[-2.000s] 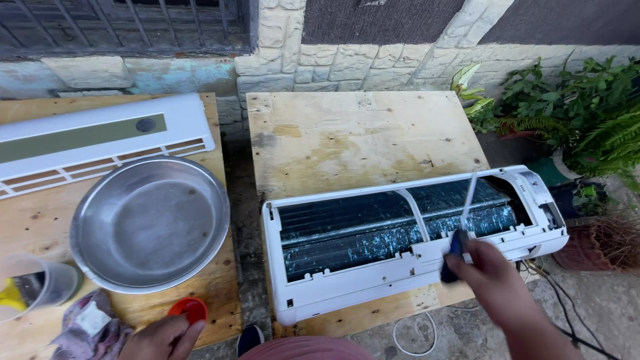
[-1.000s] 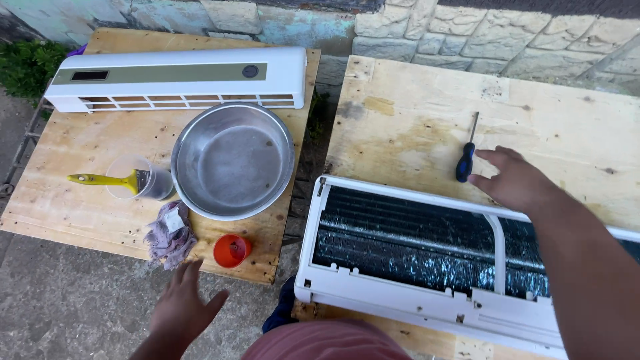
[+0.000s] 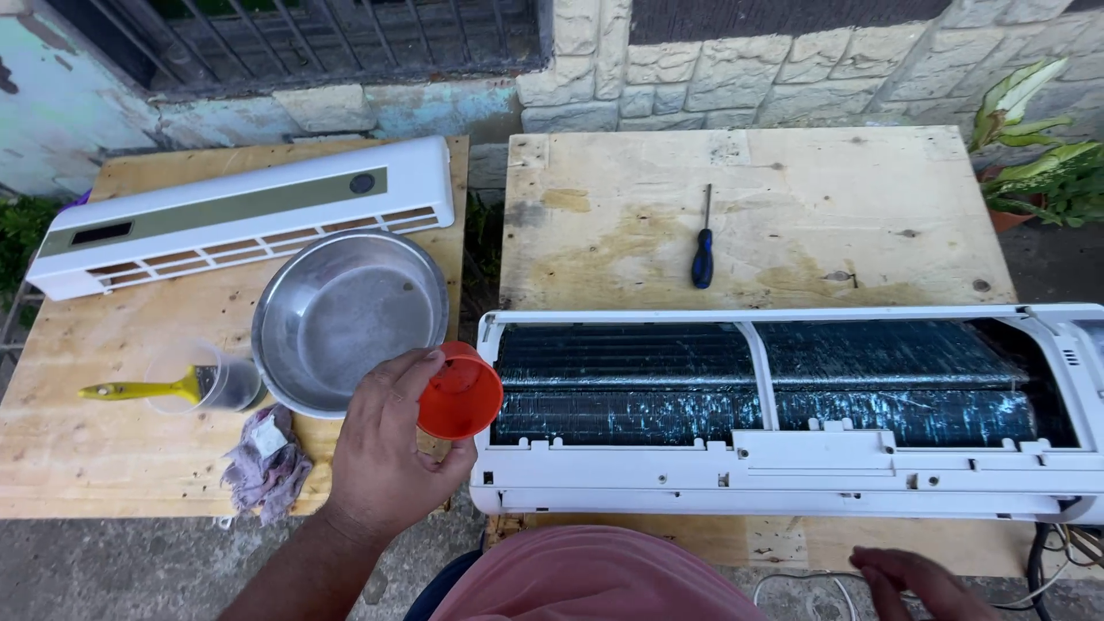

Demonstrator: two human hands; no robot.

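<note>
My left hand [image 3: 392,448] grips a small red plastic cup [image 3: 460,392] by its side, tilted so its inside shows a few small dark bits. The cup is beside the left end of the opened indoor air conditioner unit [image 3: 819,483], whose dark finned coil [image 3: 638,414] is exposed. My right hand [image 3: 914,586] is low at the right, partly cut off by the frame, near the unit's front edge; whether it holds anything is hidden. A screwdriver with a blue and black handle [image 3: 703,259] lies on the right wooden table behind the unit.
On the left table [image 3: 52,448] are the white front cover [image 3: 259,207], a metal basin [image 3: 354,319], a clear plastic container [image 3: 233,384] with a yellow-handled brush [image 3: 138,391] across it, and a crumpled cloth [image 3: 267,474]. Cables [image 3: 1044,561] hang at the lower right; potted plants [image 3: 1035,164] stand behind.
The red cup stood on the left table a second ago; my left hand now holds it up. My right hand, which held the screwdriver two seconds ago, has drawn back from it.
</note>
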